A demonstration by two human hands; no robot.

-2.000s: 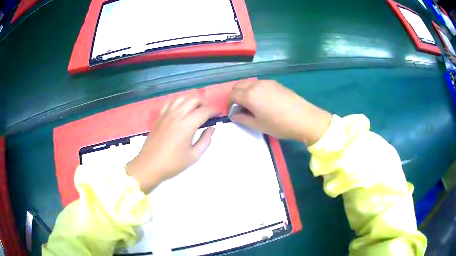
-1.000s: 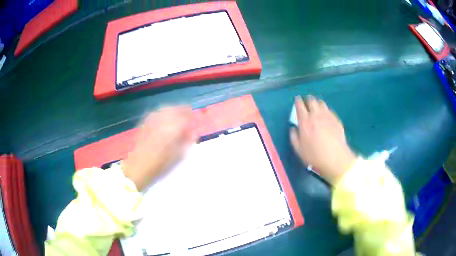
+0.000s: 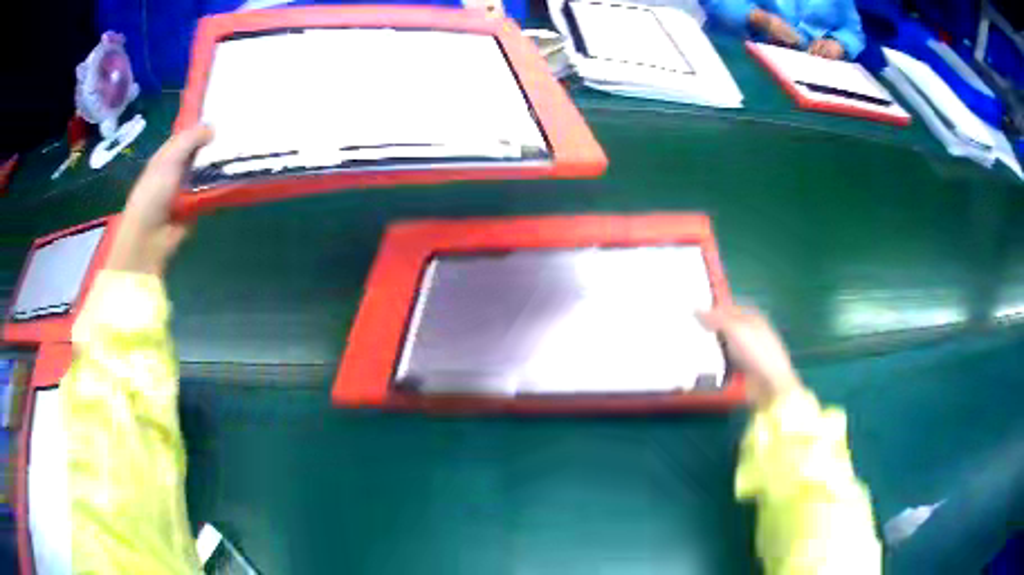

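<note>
My left hand (image 3: 162,200) grips the lower left corner of a red foam tray (image 3: 578,146) that frames a display panel (image 3: 359,96), white side up, at the upper left. The thumb lies on top at the corner. My right hand (image 3: 750,346) holds the right edge of a second red foam tray (image 3: 550,233) in the middle, thumb over the rim. Its display panel (image 3: 573,315) looks white with a grey sheen and is slightly blurred. Both hands are bare, with yellow sleeves.
More framed panels (image 3: 65,270) lie at the left edge. A small fan (image 3: 109,81) stands at the upper left. White sheets (image 3: 663,79) are stacked at the top. A person in blue (image 3: 825,23) sits behind another tray (image 3: 831,81). A translucent bottle (image 3: 912,521) lies at the lower right.
The view has tilted up. My hands have left the near panel's top edge and spread apart; each now holds a tray. The panel tray between them sits farther forward than before.
</note>
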